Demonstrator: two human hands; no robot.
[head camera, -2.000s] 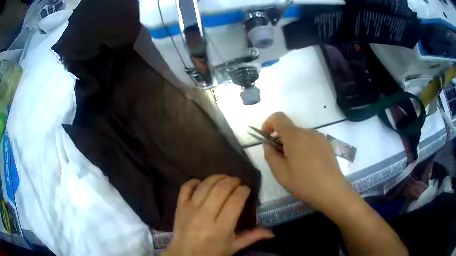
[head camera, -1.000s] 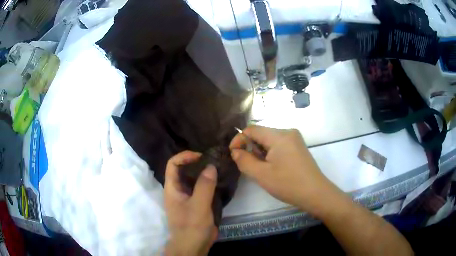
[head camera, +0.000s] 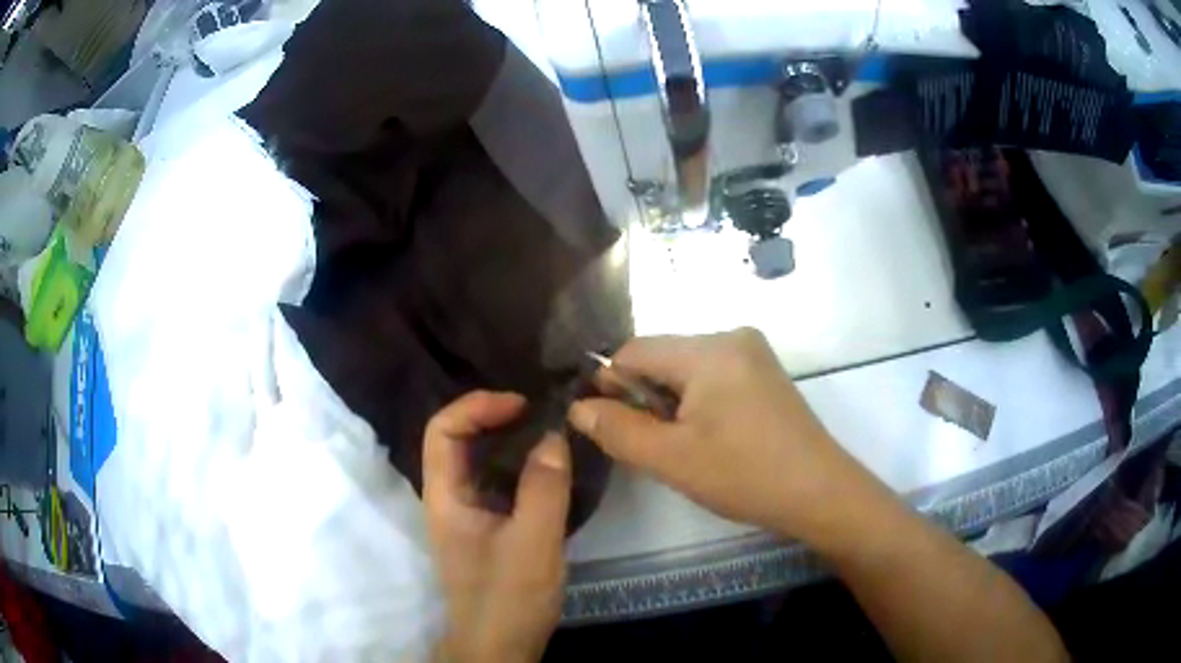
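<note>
A dark brown fabric panel (head camera: 440, 259) lies left of the needle area and runs down to my hands. My left hand (head camera: 499, 518) pinches its near edge between thumb and fingers. My right hand (head camera: 712, 421) holds small thread snips (head camera: 628, 385), their pale tip pointing left at the fabric edge beside my left fingers. The blades are too small to tell open or closed. The white sewing machine (head camera: 764, 78) with a blue stripe stands beyond my hands.
A white fabric heap (head camera: 246, 440) lies at the left. A small grey rectangle (head camera: 958, 405) lies right of my right hand. A dark green strap (head camera: 1036, 308) loops beside a dark rectangular object at the right. A measuring tape (head camera: 699, 583) runs along the front edge.
Over two seconds, my right hand has brought the snips left to the fabric edge, and my left hand has gone from lying flat on the panel to pinching it. The camera view has shifted.
</note>
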